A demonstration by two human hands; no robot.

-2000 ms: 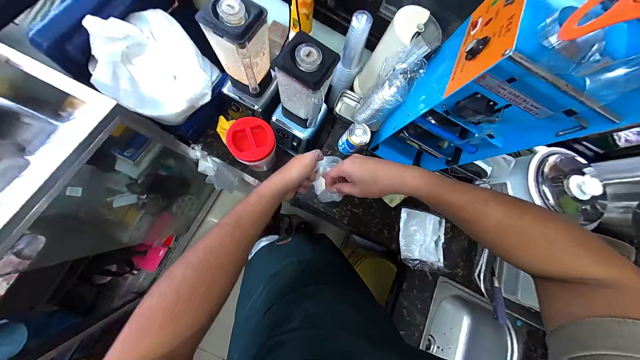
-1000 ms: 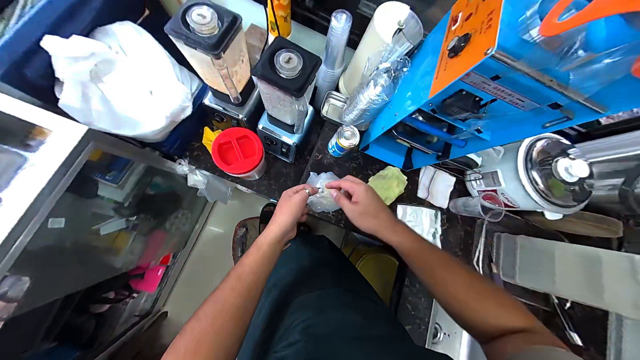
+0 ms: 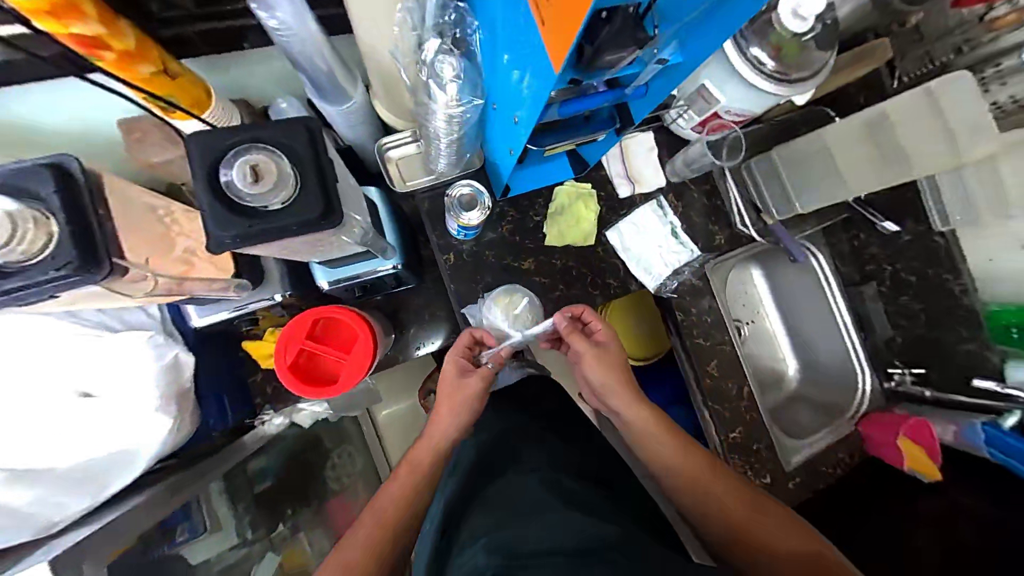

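Observation:
A clear plastic bag (image 3: 512, 310) with a pale, round bulge rests at the edge of the dark speckled counter. Its twisted neck is stretched between my two hands. My left hand (image 3: 466, 372) pinches one end of the plastic, and my right hand (image 3: 590, 352) pinches the other, a little higher. What the bag holds cannot be made out. Above it on the counter stand a small metal can (image 3: 467, 210) and a folded yellow-green cloth (image 3: 572, 214). A white, foil-like packet (image 3: 654, 243) lies to the right of the cloth.
Two blenders (image 3: 264, 188) and a red-lidded container (image 3: 324, 352) are on the left, beside a big white plastic bag (image 3: 88, 416). A blue machine (image 3: 512, 104) stands behind the can. On the right are a steel sink (image 3: 788, 352), a clear cup (image 3: 704, 156) and a rice cooker (image 3: 752, 72).
My hands have drawn apart, and the plastic is now stretched in a twisted strip between them. The view has shifted right and closer, bringing the whole sink into sight.

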